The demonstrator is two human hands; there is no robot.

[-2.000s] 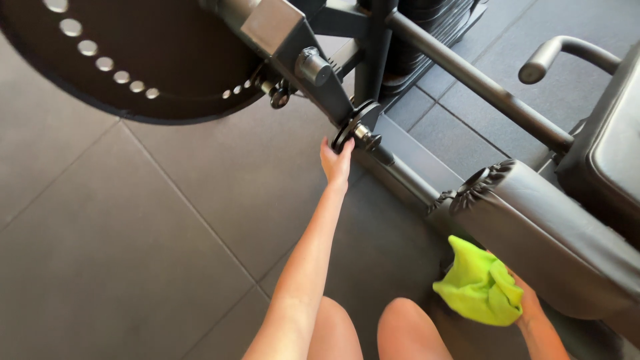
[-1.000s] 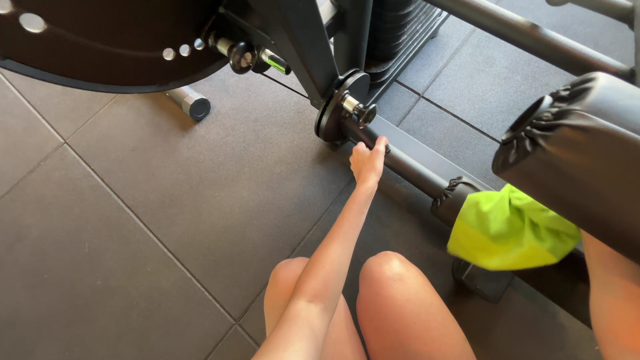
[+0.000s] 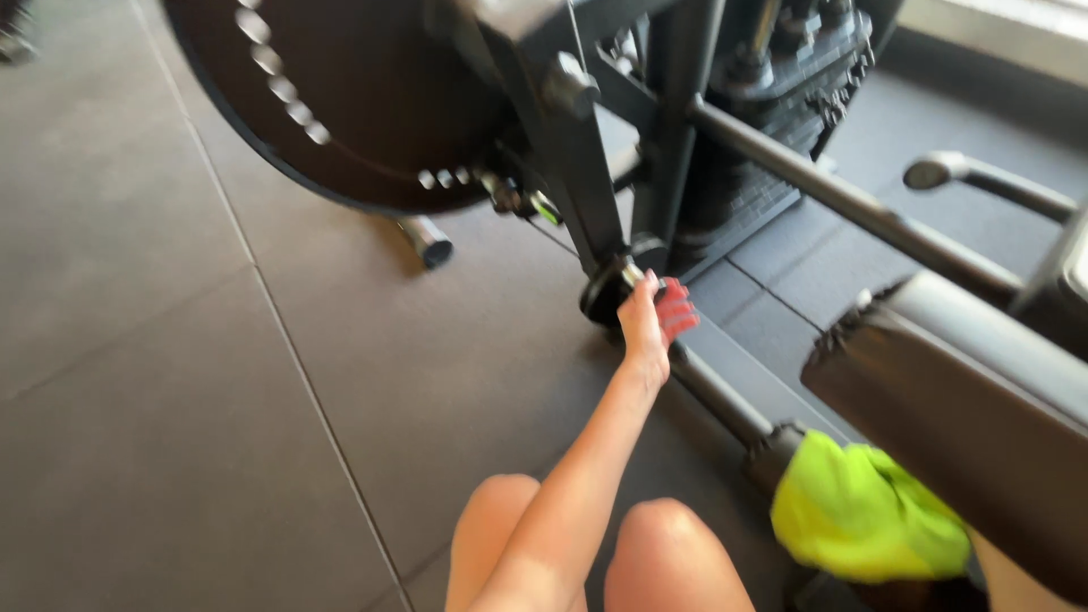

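My left hand (image 3: 653,327) is at the round pivot (image 3: 605,293) of a gym machine's lever arm, fingers spread beside its metal knob; whether it touches the knob is blurred. A bright green-yellow cloth (image 3: 863,510) lies against the end of the lower padded roller (image 3: 775,450). My right hand is hidden behind the cloth and the large padded roller (image 3: 943,399); only a bit of forearm shows at the lower right. A dark metal tube (image 3: 722,399) runs from the pivot to the lower roller.
A large dark disc with a row of holes (image 3: 357,93) is at the upper left, above a metal foot (image 3: 427,242). A weight stack (image 3: 748,161) stands behind the frame. A bar handle (image 3: 977,177) juts out at the right. Dark floor tiles (image 3: 170,425) spread below.
The fingers of my left hand, closed around the tube by the pivot a second ago, are now spread. My right hand, seen on the cloth two seconds ago, is now hidden.
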